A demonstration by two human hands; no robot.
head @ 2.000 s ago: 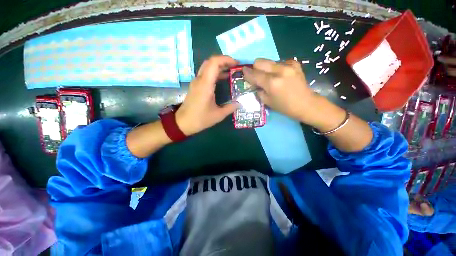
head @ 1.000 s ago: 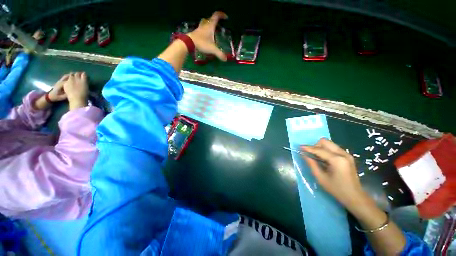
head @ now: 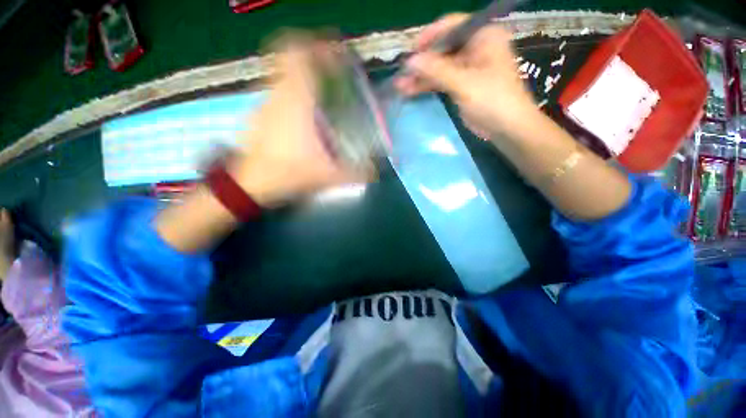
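Note:
My left hand [head: 286, 131] is blurred and grips a phone unit [head: 350, 98], a red-rimmed piece with a greenish board, held up above the bench. My right hand [head: 470, 69] holds dark pen-like tweezers [head: 474, 26] just right of the unit; their tip is too blurred to tell. A light-blue release liner [head: 458, 200] lies slantwise below the right hand, its upper end partly hidden by the hand.
Stock adhesive sheets [head: 164, 139] lie at left, with a red edge [head: 176, 189] showing below. A red bin [head: 654, 94] with a white patch and loose white slivers [head: 548, 73] are at right. A blister tray [head: 703, 175] holds red units far right. Conveyor units [head: 120, 37] show upper left.
My left hand has come back from the conveyor and now holds a unit over the bench. My right hand has moved up beside it. The view has swung back toward the bench.

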